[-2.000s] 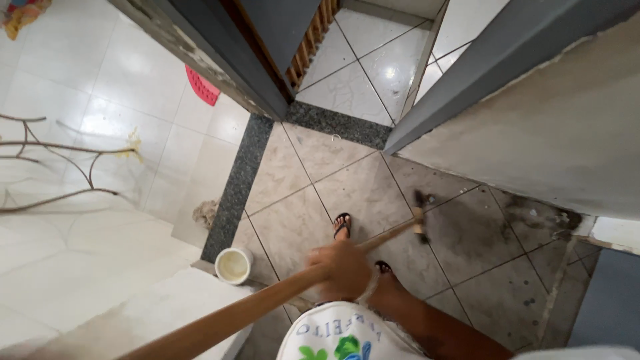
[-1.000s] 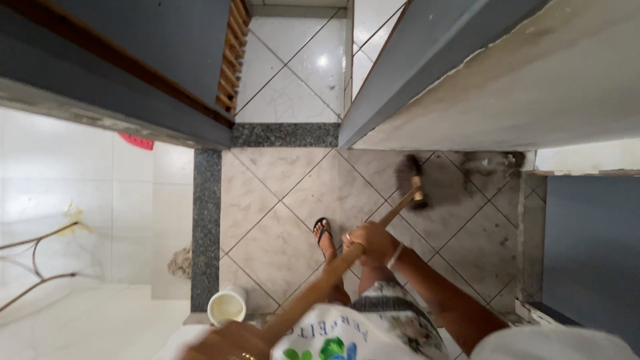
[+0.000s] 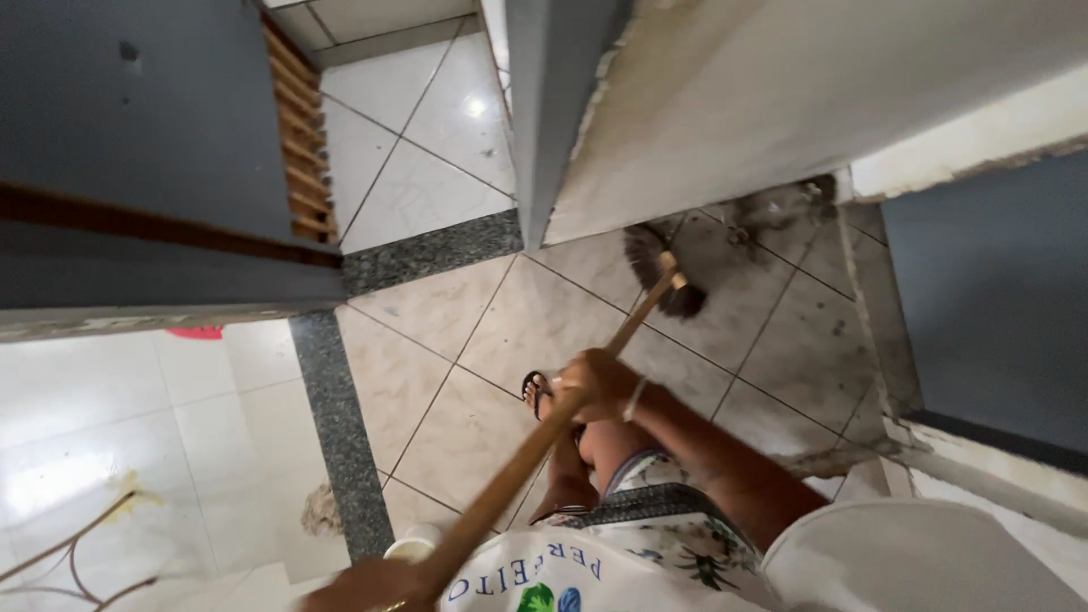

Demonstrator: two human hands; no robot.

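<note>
My right hand [image 3: 599,382] is closed around the middle of a long wooden broom handle [image 3: 518,463], with a pale band on the wrist. Lower down, at the bottom edge, my left hand [image 3: 374,586] grips the upper end of the same handle; it is blurred and partly cut off. The broom head with dark bristles [image 3: 650,263] rests on the tiled floor beside the base of the wall. Dark dirt and bits of debris [image 3: 739,234] lie to the right of the bristles, toward the corner.
My foot in a black flip-flop [image 3: 535,393] stands on the tiles. A white bucket [image 3: 414,542] and a greyish cloth or mop head [image 3: 321,510] are near the dark stone strip [image 3: 344,433]. Grey doors [image 3: 994,306] and walls border the floor. A metal frame [image 3: 72,552] is at lower left.
Both hands have stayed on the broom handle while the view turned and shifted. The broom head is closer to the wall than two seconds ago.
</note>
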